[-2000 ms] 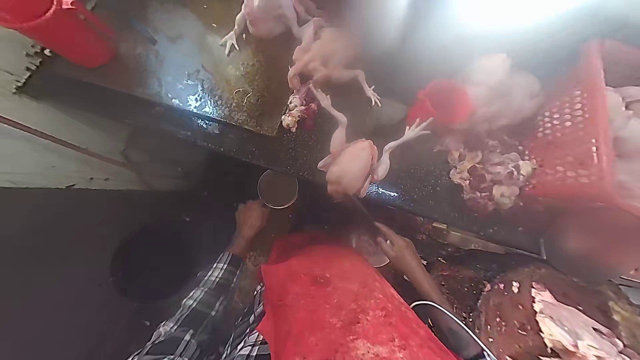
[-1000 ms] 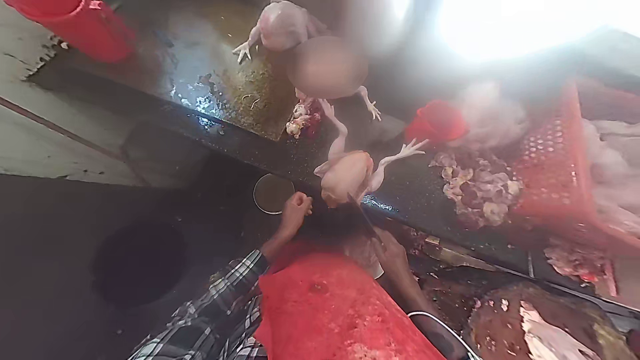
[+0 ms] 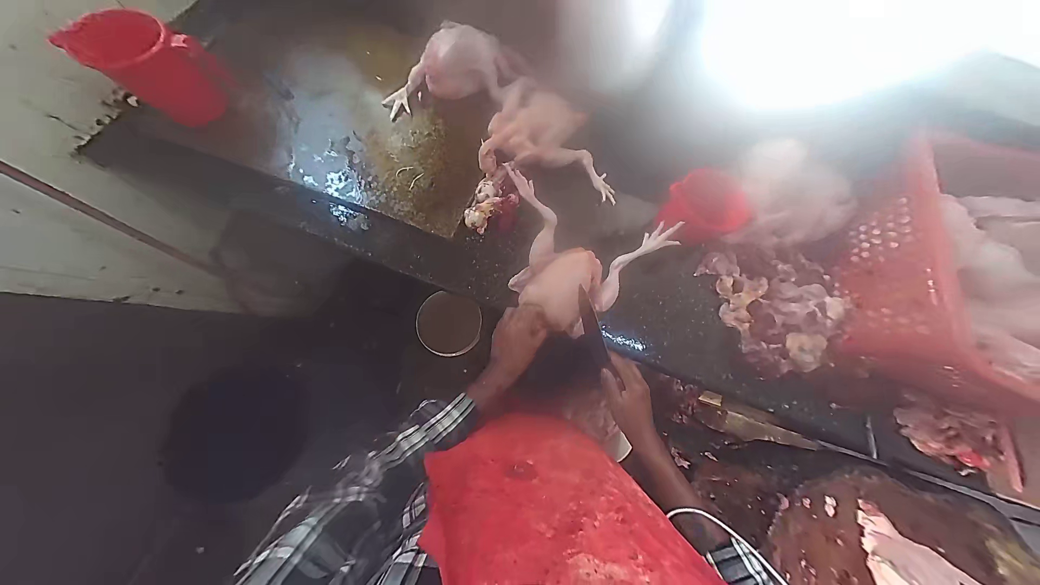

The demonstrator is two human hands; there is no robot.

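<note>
A plucked whole chicken [image 3: 561, 284] lies at the counter's near edge, its two feet spread toward the far side. My left hand [image 3: 520, 337] rests against the chicken's near left end; its fingertips are partly hidden, so its grip is unclear. In my right hand [image 3: 627, 394] is a knife [image 3: 595, 329] with a dark blade, its tip at the right side of the chicken's body. Two more plucked chickens, one pale [image 3: 461, 61] and one yellower [image 3: 536, 126], lie farther back. A small heap of entrails [image 3: 485, 203] sits just beyond the near chicken.
A red plastic jug [image 3: 146, 65] stands at the far left, a red cup [image 3: 705, 205] at centre right. Right of it are a pile of giblets [image 3: 780, 313] and a red perforated crate [image 3: 886, 268] holding poultry. A round metal-rimmed container [image 3: 448, 323] is below the counter edge. A stained chopping block [image 3: 845, 528] is lower right.
My left hand has moved from beside the round container to the chicken. The knife, earlier at the chicken's near end, now lies along the right side of its body.
</note>
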